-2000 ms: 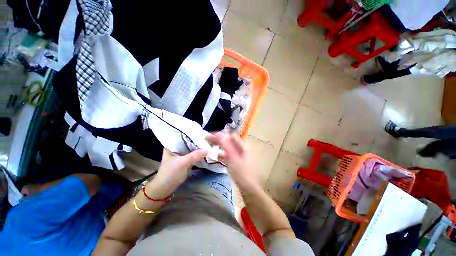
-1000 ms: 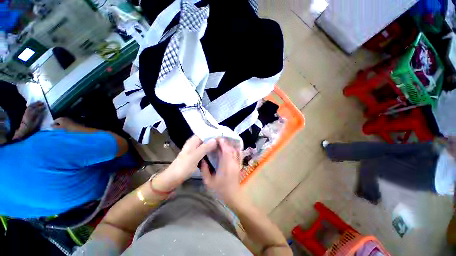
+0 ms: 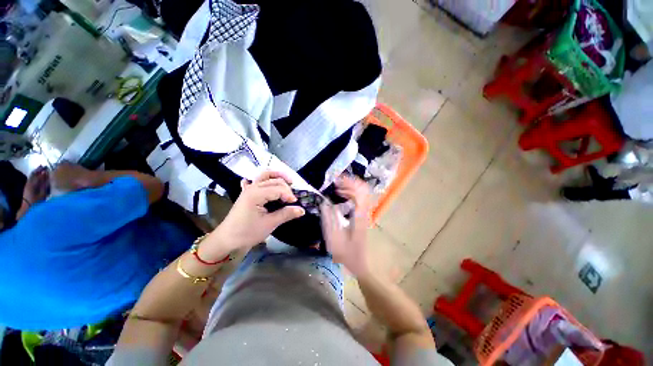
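A part-sewn black-and-white garment (image 3: pixel 315 43) lies heaped in front of me, with white bands and a strip of checked fabric (image 3: pixel 233 23) at its upper left. My left hand (image 3: pixel 263 207), with bracelets at the wrist, pinches the garment's near edge between thumb and fingers. My right hand (image 3: pixel 347 221) is at the same edge, just to the right, and is blurred. A small dark patterned piece (image 3: pixel 309 201) shows between the two hands. The right fingertips are too blurred to show their exact hold.
An orange basket (image 3: pixel 412 154) with black and pale pieces stands beside the heap. A person in blue (image 3: pixel 71 250) sits at left by a sewing machine (image 3: pixel 61 68). Red stools (image 3: pixel 573 136) and a green basket (image 3: pixel 591 57) are at upper right; another orange basket (image 3: pixel 505 325) is at lower right.
The white part between my hands has given way to a dark patterned piece. My right hand has moved slightly right, away from the left. The view has shifted a little.
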